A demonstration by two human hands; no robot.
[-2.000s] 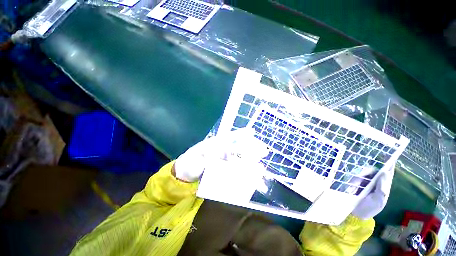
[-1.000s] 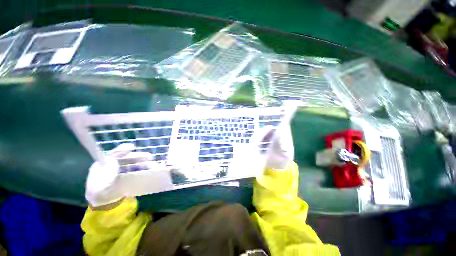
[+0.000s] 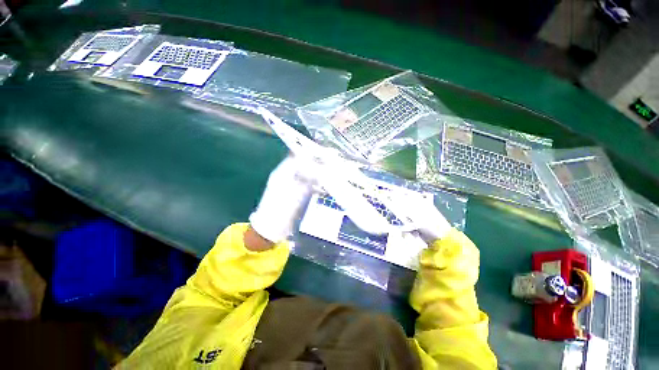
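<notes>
My left hand point(image 3: 278, 201), in a white glove, grips one end of a silver-white laptop palmrest point(image 3: 336, 173), which is tilted nearly edge-on and overexposed. My right hand point(image 3: 425, 212), also gloved, is at the other end of the palmrest; its fingers are washed out in glare. Below it, a second palmrest with key grid and dark touchpad area point(image 3: 363, 237) lies on the green bench on a clear plastic bag point(image 3: 345, 266). The hands and the tilted panel hide part of it.
Bagged palmrests lie along the bench's far side, one with tan patches point(image 3: 381, 115). A red tape dispenser point(image 3: 550, 322) with a yellow tape roll point(image 3: 584, 293) stands at right, beside another palmrest point(image 3: 613, 314). A blue bin point(image 3: 92, 261) is below the bench at left. Floor shows upper right.
The held palmrest has turned from face-up and flat to steeply tilted, uncovering the panel below. The camera view has swung, first right, then partly back left.
</notes>
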